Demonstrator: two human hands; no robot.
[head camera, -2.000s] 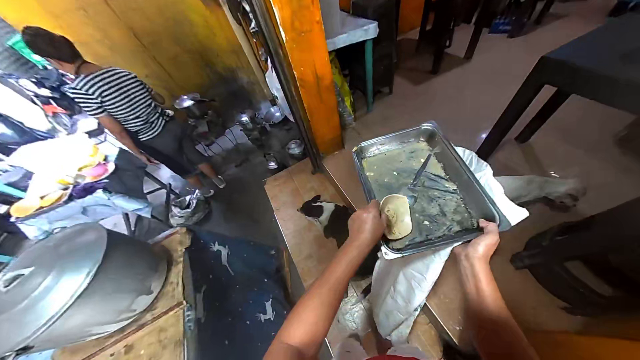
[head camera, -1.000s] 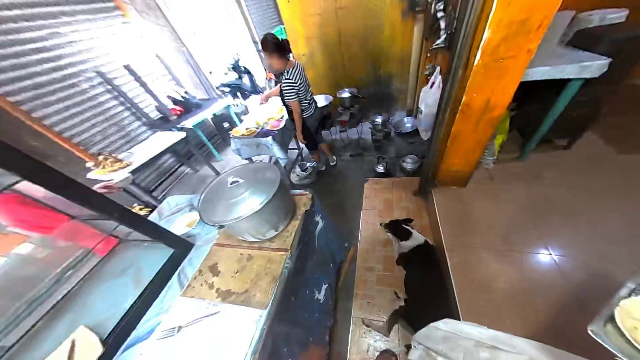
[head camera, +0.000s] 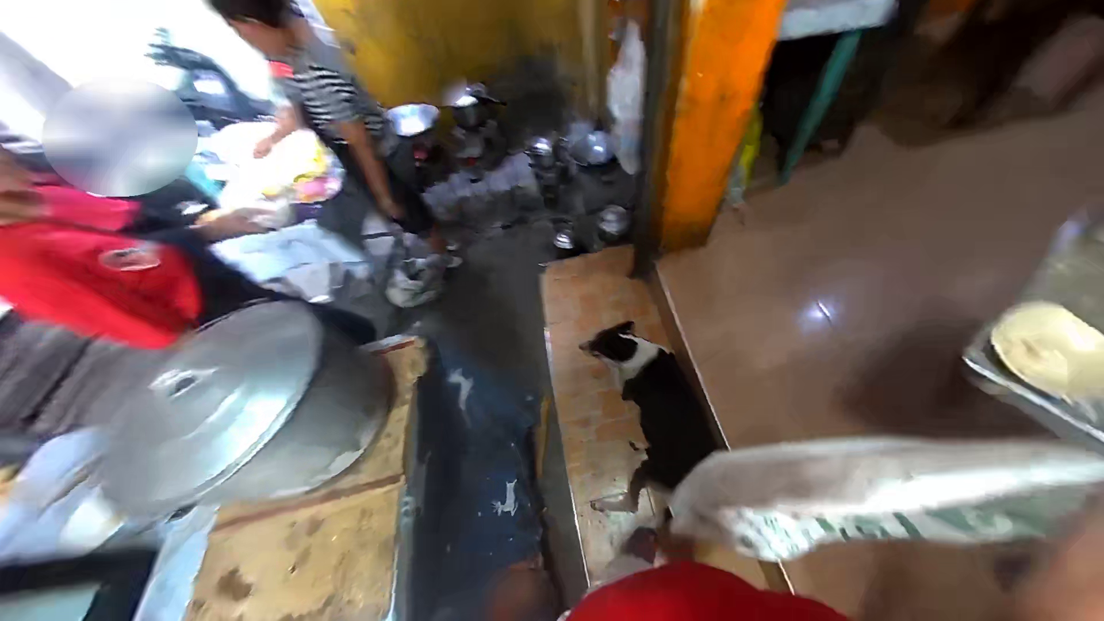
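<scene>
At the right edge is part of a metal tray (head camera: 1018, 392), with a pale oval container (head camera: 1048, 349) in its corner. A white sack or cloth (head camera: 862, 483) with green print stretches from the right edge towards the lower middle. Blurred bare skin shows at the lower right, probably part of my arm, but neither my left hand nor my right hand can be made out. What they hold is hidden. Red clothing (head camera: 699, 595) shows at the bottom edge.
A large lidded metal pot (head camera: 336, 414) stands on a stained wooden board (head camera: 302, 552). A black-and-white dog (head camera: 668, 414) lies on the tiled step (head camera: 586, 405) beside an orange post (head camera: 720, 112). Two people, one in red (head camera: 103, 267), one in stripes (head camera: 332, 95), are at the left. Cookware stands beyond.
Two seconds ago both hands were at the tray; now they are out of view. A person in red has come into view behind the pot. The view has swung left since the first frame.
</scene>
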